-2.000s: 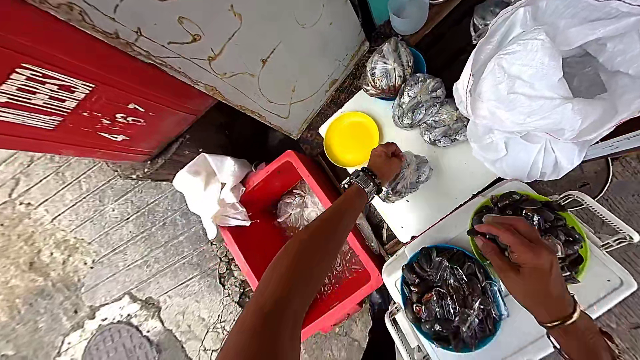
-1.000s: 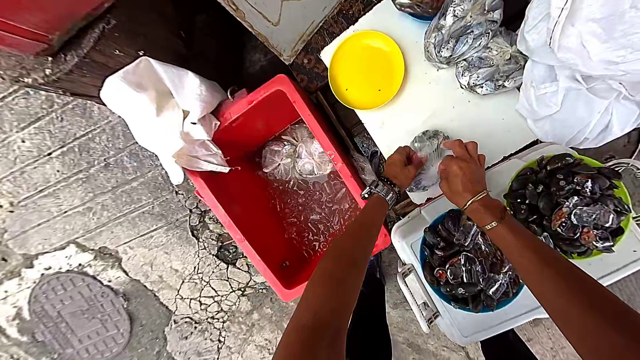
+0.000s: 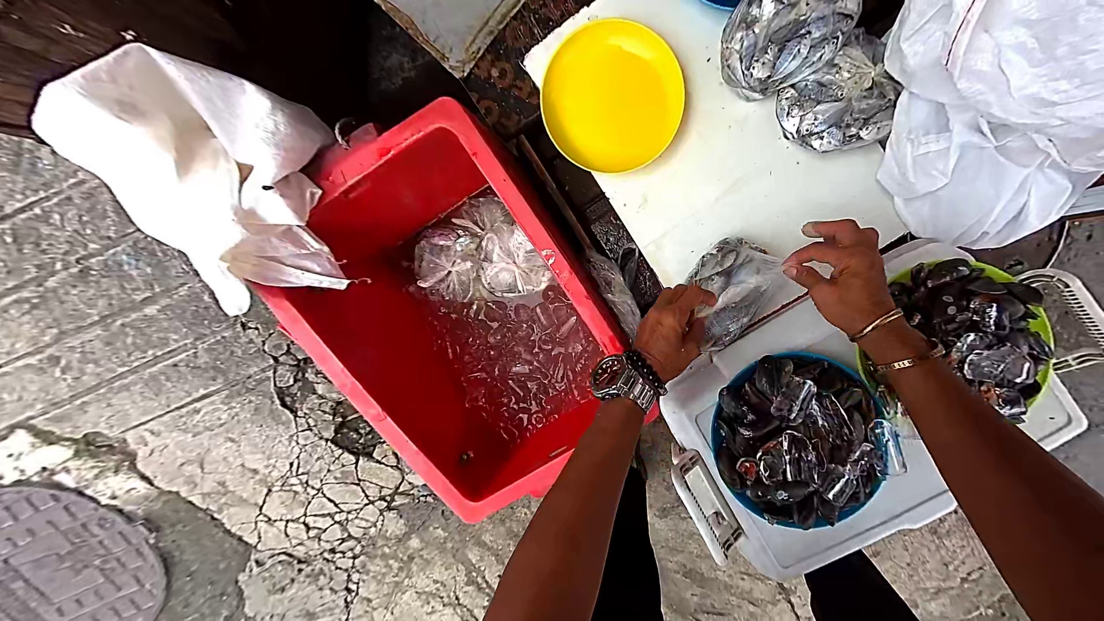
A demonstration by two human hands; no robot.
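Note:
My left hand (image 3: 673,332), with a watch at the wrist, grips the left side of a clear plastic bag of dark shellfish (image 3: 731,280) lying at the front edge of the white table. My right hand (image 3: 841,267) is at the bag's other side, thumb and fingertips pinching its thin plastic edge. Below the hands, a blue basin (image 3: 720,470) holds mussels and pieces of ice. To its right a green basin (image 3: 1048,349) holds more mussels and ice. Both basins rest on a white cooler lid (image 3: 776,556).
A red plastic bin (image 3: 345,371) with ice water and knotted clear bags (image 3: 483,250) stands left. White sacking (image 3: 172,129) hangs over its corner. A yellow plate (image 3: 612,95), filled bags (image 3: 837,95) and a white sack (image 3: 992,129) are on the table (image 3: 673,216). A manhole cover (image 3: 78,552) lies lower left.
My right hand was over the green basin, then came to the bag beside my left hand; now it has moved right, away from my left hand. The view has shifted closer.

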